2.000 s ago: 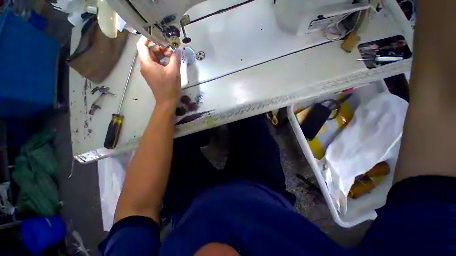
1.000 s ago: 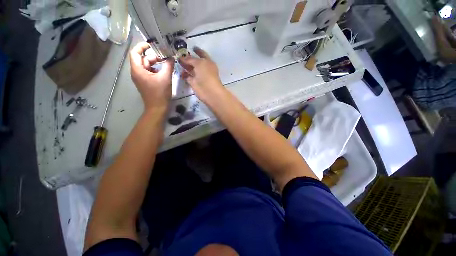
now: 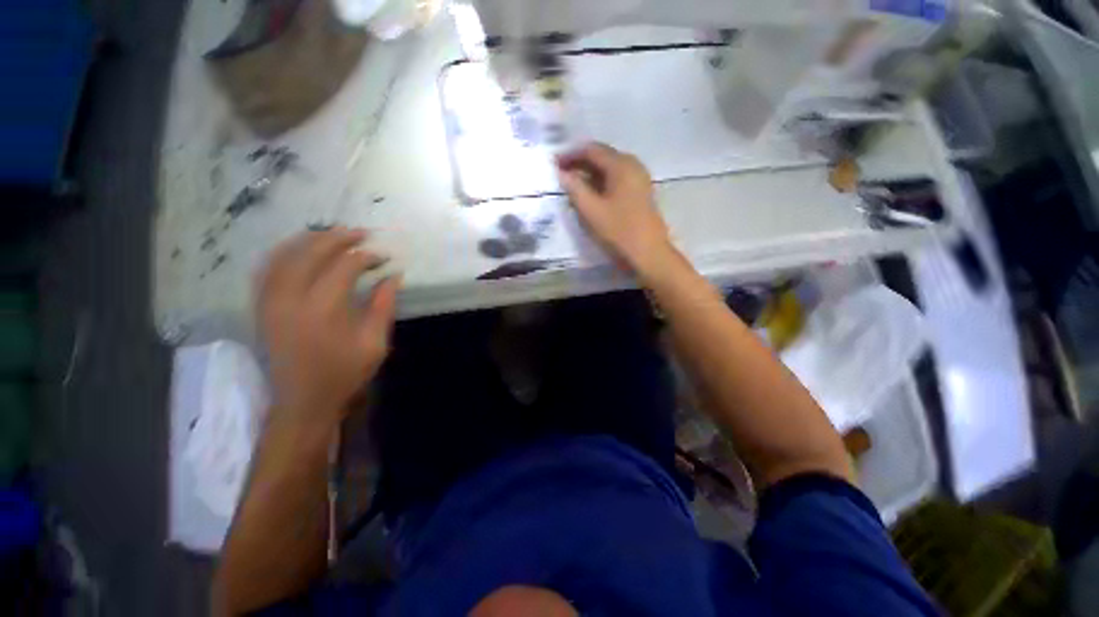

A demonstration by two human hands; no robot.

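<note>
The view is blurred. My left hand (image 3: pixel 323 316) is over the table's front left edge, fingers curled and thumb apart. The thin screwdriver shaft (image 3: pixel 371 133) shows faintly beyond its fingertips; the handle is hidden, so a grip cannot be told. My right hand (image 3: pixel 621 207) is over the white bed, right of the brightly lit needle area (image 3: pixel 488 127), thumb and fingertips close together. Whether it holds something small cannot be told. The machine head is blurred at the top.
A brown sewn piece (image 3: pixel 289 70) lies at the back left, with small metal fittings (image 3: pixel 259 181) in front of it. Dark stains (image 3: pixel 512 236) mark the bed's front. A parts recess (image 3: pixel 901 205) is at the right end. A white tub (image 3: pixel 910 452) with cloth stands below right.
My left hand has moved from the needle area toward me, to the table's front edge by the screwdriver. My right hand has drawn back from the needle area to the right. The view has shifted.
</note>
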